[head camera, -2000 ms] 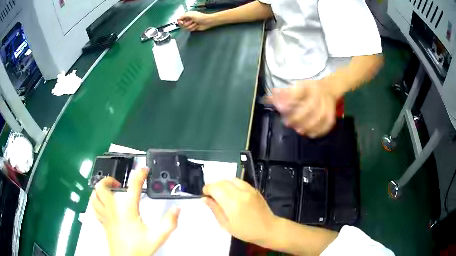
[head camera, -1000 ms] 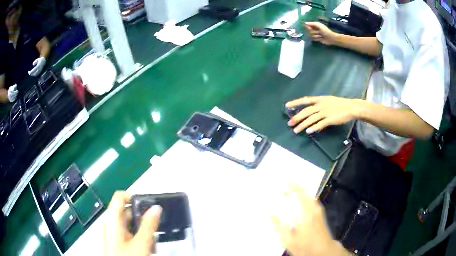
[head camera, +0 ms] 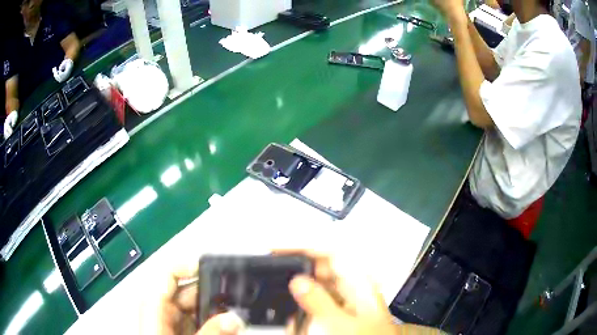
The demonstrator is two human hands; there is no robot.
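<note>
A dark phone frame (head camera: 252, 288) is held flat between my two hands at the near edge, over the white work sheet (head camera: 170, 262). My left hand (head camera: 190, 304) grips its left end, and my right hand (head camera: 337, 294) grips its right end with the thumb on top. Both hands are blurred and partly cut off by the lower edge. A second phone frame (head camera: 285, 175) lies on the far part of the sheet, with round lens holes at its left end and an open window at its right.
Two frames (head camera: 111, 239) lie on the green bench (head camera: 242, 111) at left beside a divider strip (head camera: 62, 275). Black trays (head camera: 72, 144) stand far left, another black tray (head camera: 425, 288) at right. A white bottle (head camera: 395, 82) stands ahead. Co-workers are at right and far left.
My right hand has come over to the held frame, which is now turned sideways between both hands. The co-worker's hand and the frame under it have left the bench at right.
</note>
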